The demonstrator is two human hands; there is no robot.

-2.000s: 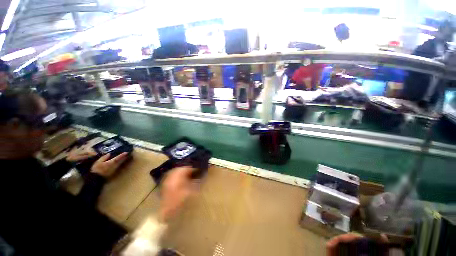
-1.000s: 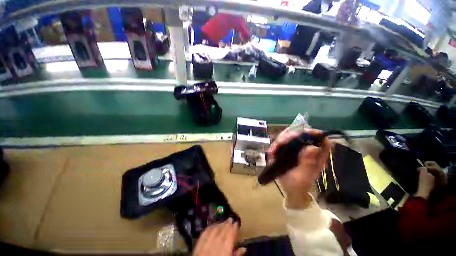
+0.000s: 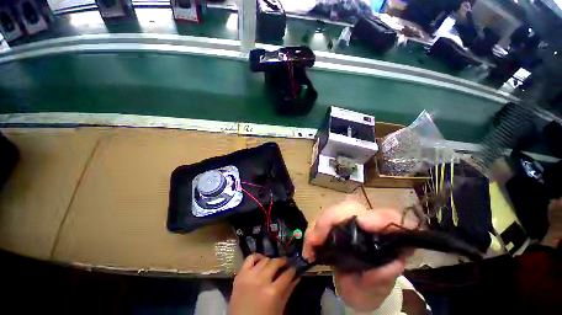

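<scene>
An open black speaker cabinet (image 3: 259, 161) lies on the cardboard-covered bench, its two halves joined by thin red wires (image 3: 266, 212). A round grey-white speaker driver (image 3: 214, 187) sits in the left half. The lower half holds small parts and a green-tipped part (image 3: 297, 234). My left hand (image 3: 264, 284) is at the near edge of the lower half, fingers bent onto it. My right hand (image 3: 363, 252) is closed around the black electric screwdriver (image 3: 354, 241), right of the lower half. Its tip is near my left fingers; whether it touches anything is unclear.
A white-grey screw feeder (image 3: 345, 147) stands behind my right hand. Beside it a cardboard tray (image 3: 397, 181) holds a clear bag of screws (image 3: 410, 151). A black stack with yellow strips (image 3: 471, 200) lies right. The green conveyor (image 3: 154, 83) behind carries another open cabinet (image 3: 289, 86).
The view has tilted down and come closer. My right hand has brought the screwdriver down and left, beside the lower half. My left hand's fingers are now bent at the lower half's near edge.
</scene>
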